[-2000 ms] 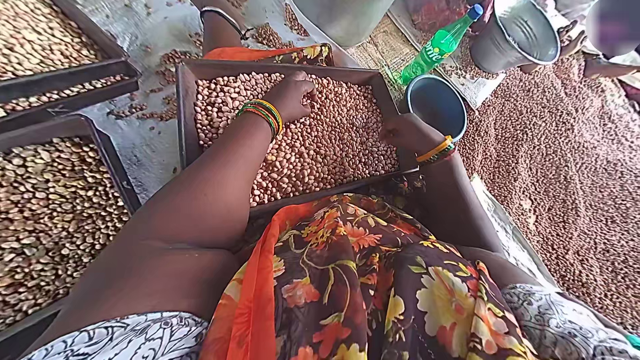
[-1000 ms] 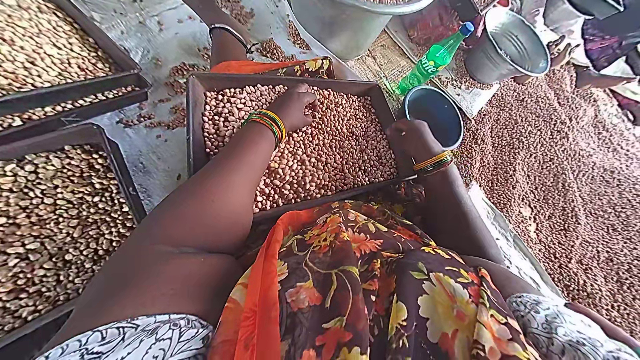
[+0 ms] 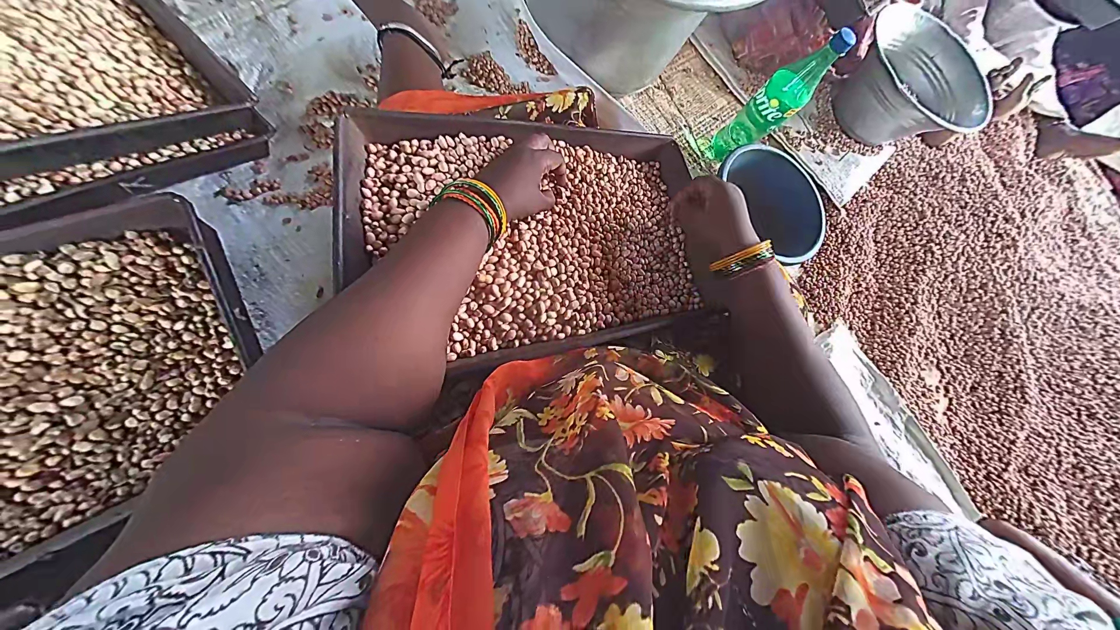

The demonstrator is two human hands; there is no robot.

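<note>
A dark rectangular tray (image 3: 350, 192) full of reddish-brown nuts or seeds (image 3: 560, 280) rests before me, above the flowered cloth on my lap. My left hand (image 3: 529, 179), with several bangles at the wrist, is over the nuts near the tray's far side, its fingers curled in. Whether a nut is between them cannot be told. My right hand (image 3: 713, 210), also with bangles, is curled at the tray's right rim, beside a dark blue-grey bucket (image 3: 774, 201). Its fingertips and anything in them are hidden.
At the left stand more dark trays (image 3: 188, 210) of paler nuts. A large heap of nuts (image 3: 989, 332) spreads at the right. Beyond the tray are a large metal vessel (image 3: 612, 44), a green Sprite bottle (image 3: 774, 101), a metal bucket (image 3: 914, 74) and another person's hand (image 3: 1015, 87).
My right hand was lower over the tray's right edge one second ago and is now higher at the rim. My left hand stays over the nuts. The view has shifted slightly.
</note>
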